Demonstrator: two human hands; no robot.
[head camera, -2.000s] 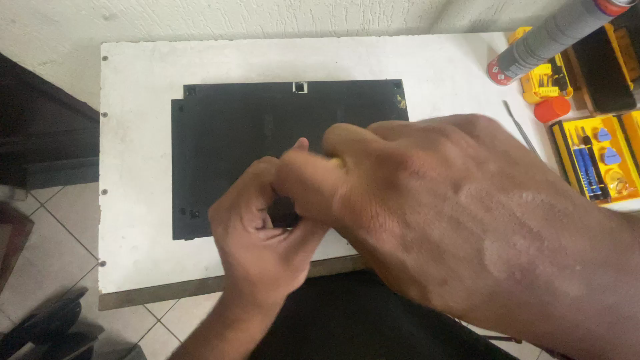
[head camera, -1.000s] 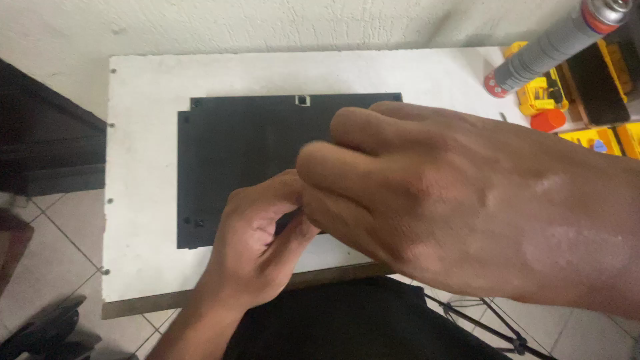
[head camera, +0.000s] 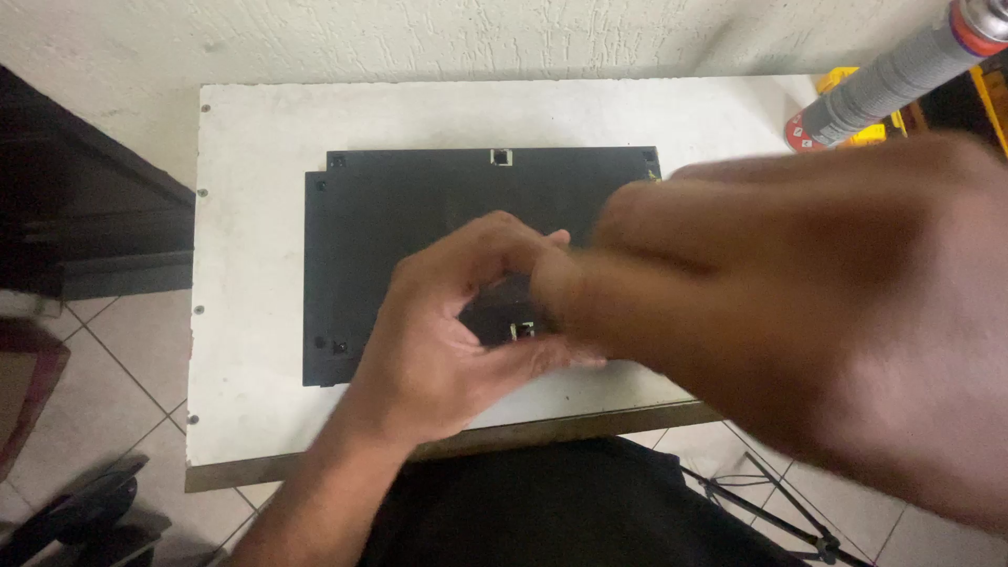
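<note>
A flat black plastic device casing (head camera: 394, 228) lies on the white board, with small square recesses near its edges; two of them have pale surrounds. My left hand (head camera: 441, 331) curves over the casing's lower middle, thumb and fingers apart, framing one pale-edged recess. Above the right part of the casing is my right hand (head camera: 709, 268), blurred and closed up, its fingertips by the left fingers. Whatever my right hand may hold is hidden by its fingers.
The white tabletop (head camera: 252, 236) meets a textured wall behind. At the back right stands a grey spray can (head camera: 882, 87) beside a yellow case (head camera: 866, 134). A black tripod (head camera: 780, 512) stands on the tiled floor at the lower right; dark furniture (head camera: 94, 173) is at the left.
The thumb and fingers of my left hand have spread, so a pale-edged recess now shows between them. My right hand remains beside the left one. The view has shifted, cutting off the right-hand tool case.
</note>
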